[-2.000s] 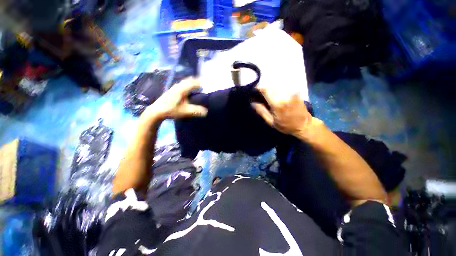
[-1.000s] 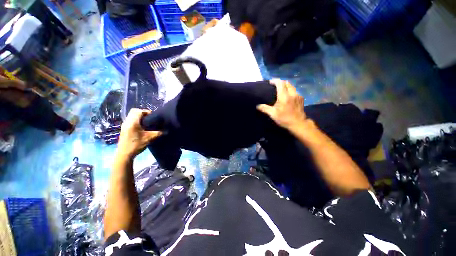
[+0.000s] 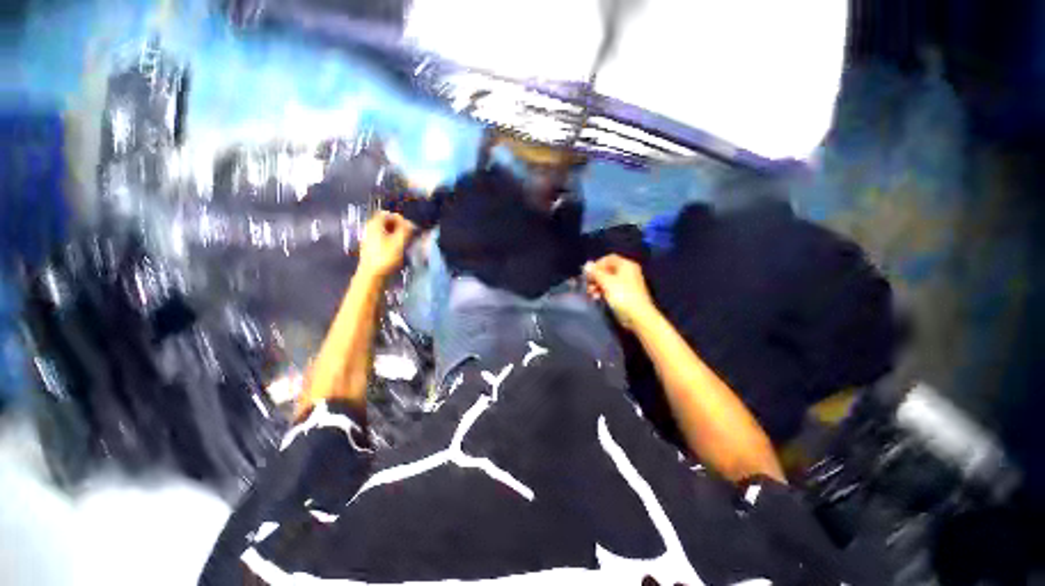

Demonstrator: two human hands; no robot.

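Note:
The frame is strongly blurred. A dark matte garment [image 3: 504, 229] hangs bunched in front of my legs. My left hand [image 3: 386, 240] is closed at its left side, on a dark strip of cloth. My right hand [image 3: 617, 284] is closed at its right side, with fingertips pinched against the dark cloth's edge. The hook is not visible. The large white sheet [image 3: 710, 69] lies beyond, over a basket with a slotted rim [image 3: 527, 109].
A heap of dark unbagged garments [image 3: 768, 309] lies close on my right. Shiny bagged garments [image 3: 149, 355] lie on the left. More shiny dark bundles [image 3: 859, 492] are at the lower right. Blue floor [image 3: 264, 80] shows at the upper left.
The view has tilted down towards my body and blurred. My hands have come lower and closer together. The garment, earlier spread wide below the hook, now hangs narrower and bunched.

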